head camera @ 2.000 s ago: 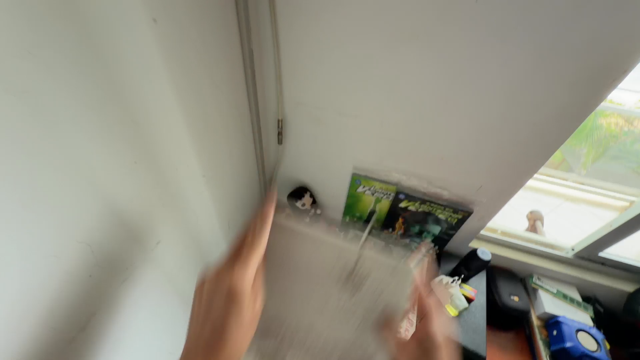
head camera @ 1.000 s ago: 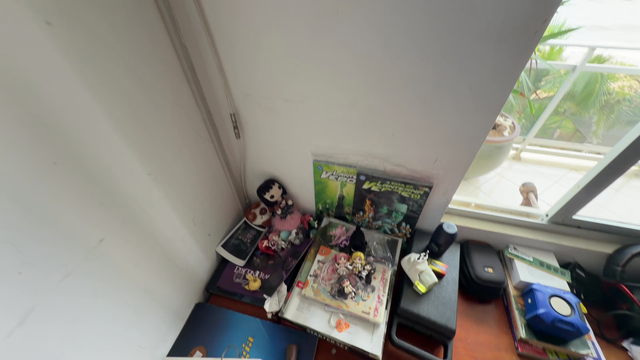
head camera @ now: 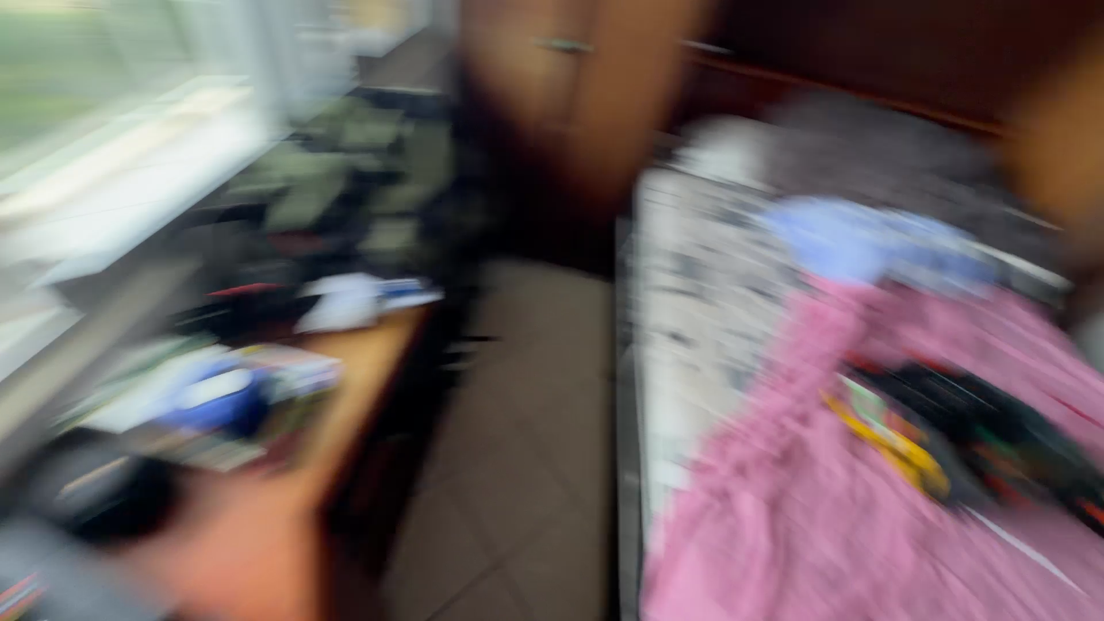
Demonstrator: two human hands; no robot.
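Neither of my hands shows in the head view, which is strongly blurred. On the left stands a wooden desk point(head camera: 250, 535) that holds a blue object with a pale round face point(head camera: 216, 392), a black case point(head camera: 99, 487) and some white papers or cloth point(head camera: 345, 302). To the right is a bed with a patterned sheet point(head camera: 699, 319). A pink cloth point(head camera: 776, 509) covers much of it, with a dark item point(head camera: 975, 423) and a yellow item point(head camera: 906, 448) lying on top. A light blue cloth point(head camera: 871, 237) is farther up the bed.
A tiled floor strip point(head camera: 517, 431) runs between desk and bed. Beyond it stands a wooden cabinet point(head camera: 552, 78) with a handle. A window sill point(head camera: 147, 207) borders the desk at the left, and dark and green patterned fabric or bags point(head camera: 345, 172) sit beyond the desk.
The view has swung far from the wall corner to the desk and bed. Both hands, raised before the wall two seconds ago, are out of view.
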